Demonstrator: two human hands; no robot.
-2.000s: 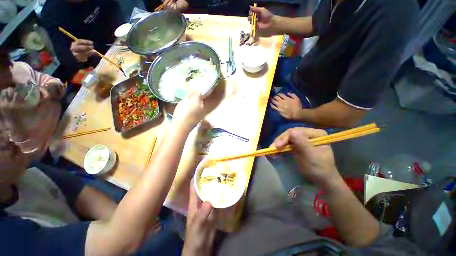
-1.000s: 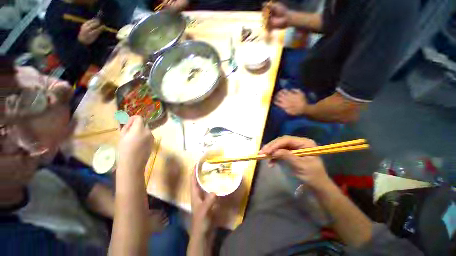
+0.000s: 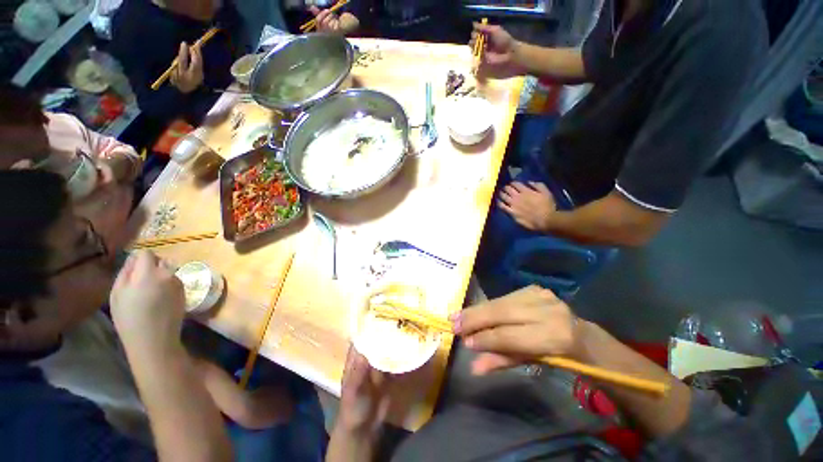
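Note:
A white rice bowl with pale food and brownish bits is at the near table edge. My left hand holds it from below at its near left side. My right hand holds a pair of yellow-orange chopsticks. Their tips are inside the bowl, on the food. Farther off stand the nearer metal pot with milky white soup, the second pot with greenish broth, and the dark-rimmed tray of red and green stir-fry.
A person at the left has a raised hand. Another person sits at the right. Spoons lie beyond my bowl. Loose chopsticks cross the left table edge. Other white bowls and small scraps are on the table.
The left person's arm has drawn back from the nearer pot, past the tray, towards their face. My right hand has moved lower and the chopsticks now slope down to the right. My left hand still holds the bowl.

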